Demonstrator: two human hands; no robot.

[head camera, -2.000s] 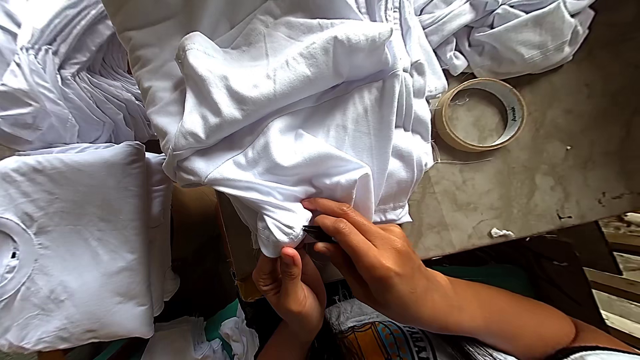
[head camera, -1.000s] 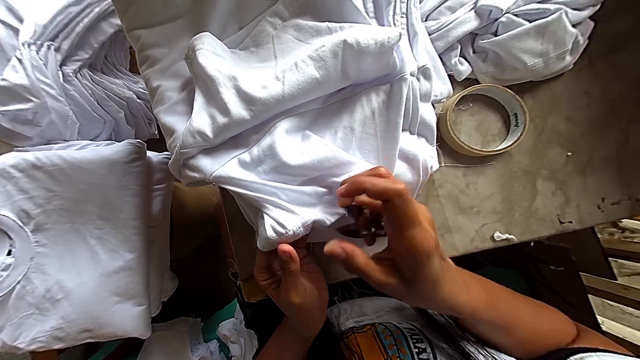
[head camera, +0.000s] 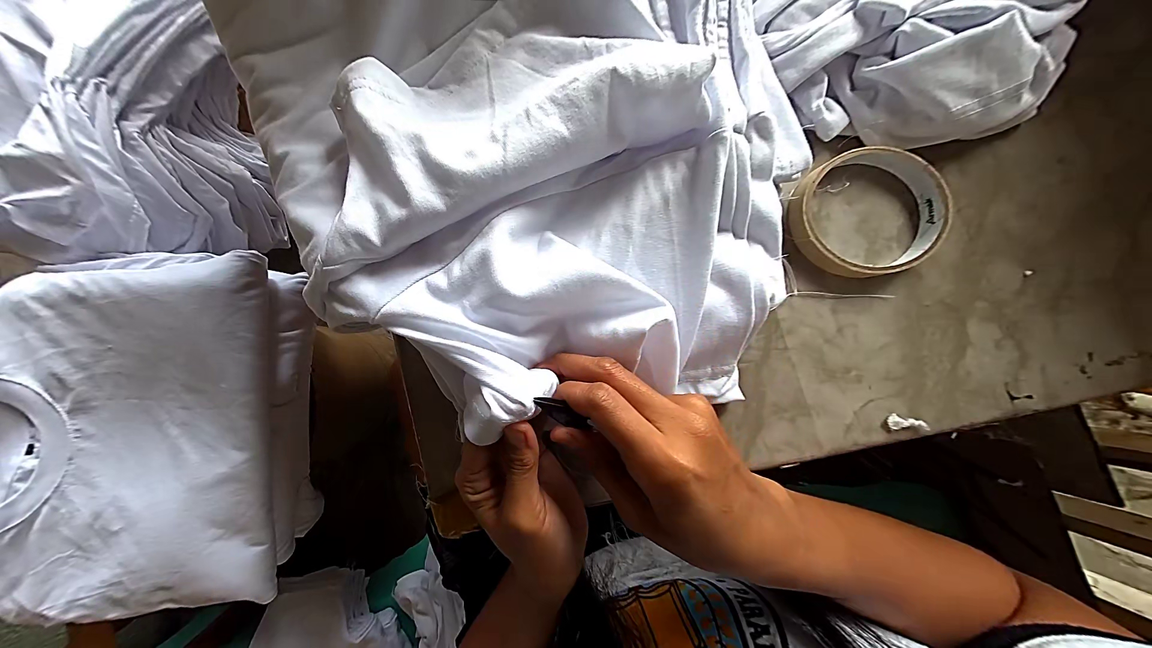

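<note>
A white fabric garment lies bunched over the table's front edge, on more white cloth. My left hand pinches its lower edge between thumb and fingers. Just to the right, my right hand holds a small dark pointed tool, its tip against the cloth beside my left fingertips. Most of the tool is hidden in the fingers, so its kind cannot be told. The right index finger touches the bunched cloth.
Right of the garment, a roll of clear tape lies on the grey tabletop, near loose threads. Folded white shirts are stacked at the left. More white cloth lies at the upper left and upper right.
My right hand was apart from the left one second ago, with its fingers spread; it has moved left, back to the cloth edge. The left hand keeps its pinch at that edge.
</note>
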